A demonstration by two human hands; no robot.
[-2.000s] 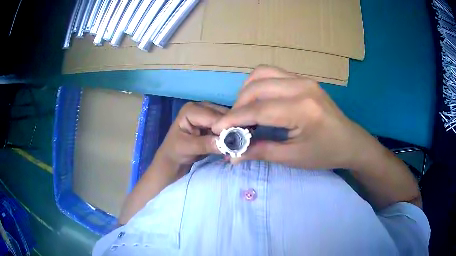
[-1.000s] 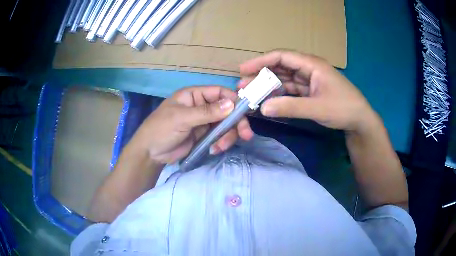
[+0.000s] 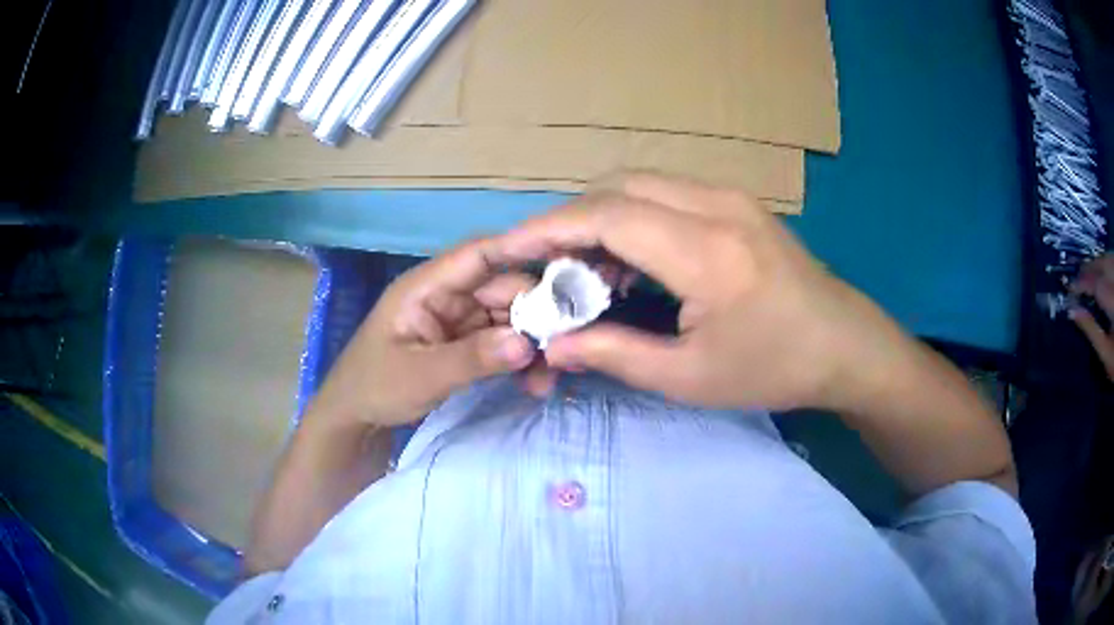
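Note:
A white plastic end fitting (image 3: 562,300) is held up near the front of my shirt, its hollow open end facing the camera. My left hand (image 3: 446,324) is closed around the part just below and left of the fitting; the metal tube behind it is hidden by the fitting and the fingers. My right hand (image 3: 715,293) curves over the fitting, with the thumb at its lower edge and the fingers behind it at the top.
Silver tubes (image 3: 293,61) lie in a slanting row on brown cardboard (image 3: 635,73) at the upper left. A blue crate (image 3: 128,403) with cardboard inside stands at the left. Thin rods (image 3: 1060,147) are heaped on a dark strip at the right. Another person's hand (image 3: 1097,305) shows at the right edge.
The tube has swung from a slanting side view to end-on, with the fitting facing the camera. My right hand has closed in on the fitting. Another person's hand has appeared at the right edge.

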